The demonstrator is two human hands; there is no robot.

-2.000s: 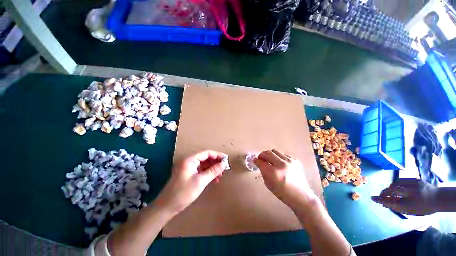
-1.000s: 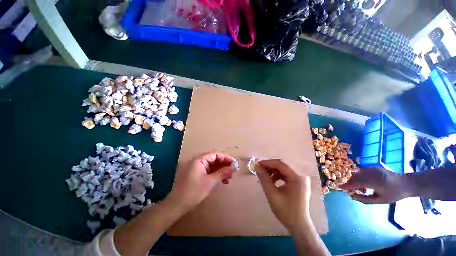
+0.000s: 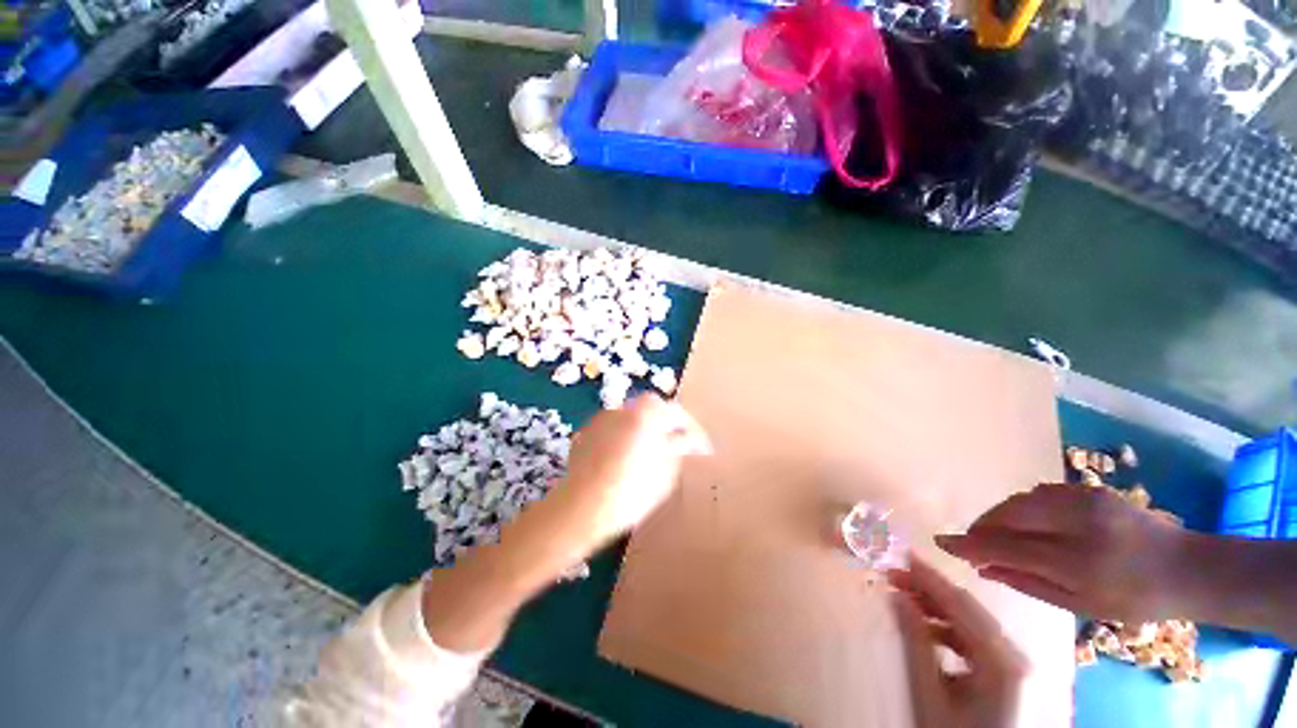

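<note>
My left hand (image 3: 623,477) is blurred, over the board's left edge between the two pale piles. A pale spot shows at its fingertips; I cannot tell if it is a held piece. My right hand (image 3: 967,640) is low on the board, fingertips at the near right rim of the clear round dish (image 3: 869,533); any tiny part in it is hidden. The tan cardboard sheet (image 3: 839,384) lies under both hands. The whitish-grey housings (image 3: 484,469) are piled left, nearer me. The cream pieces with orange patches (image 3: 569,313) are piled beyond them.
Another person's hand (image 3: 1088,552) reaches in from the right over the orange-brown pile (image 3: 1159,647). A blue basket (image 3: 1263,484) is at the right edge. Behind are a blue tray (image 3: 697,154) and a black bag (image 3: 967,142). A dark blue bin (image 3: 214,192) stands far left.
The view has turned left, bringing in the dark blue bin. My hands have moved apart, the left toward the pale piles. The other person's hand now reaches over the board's right edge.
</note>
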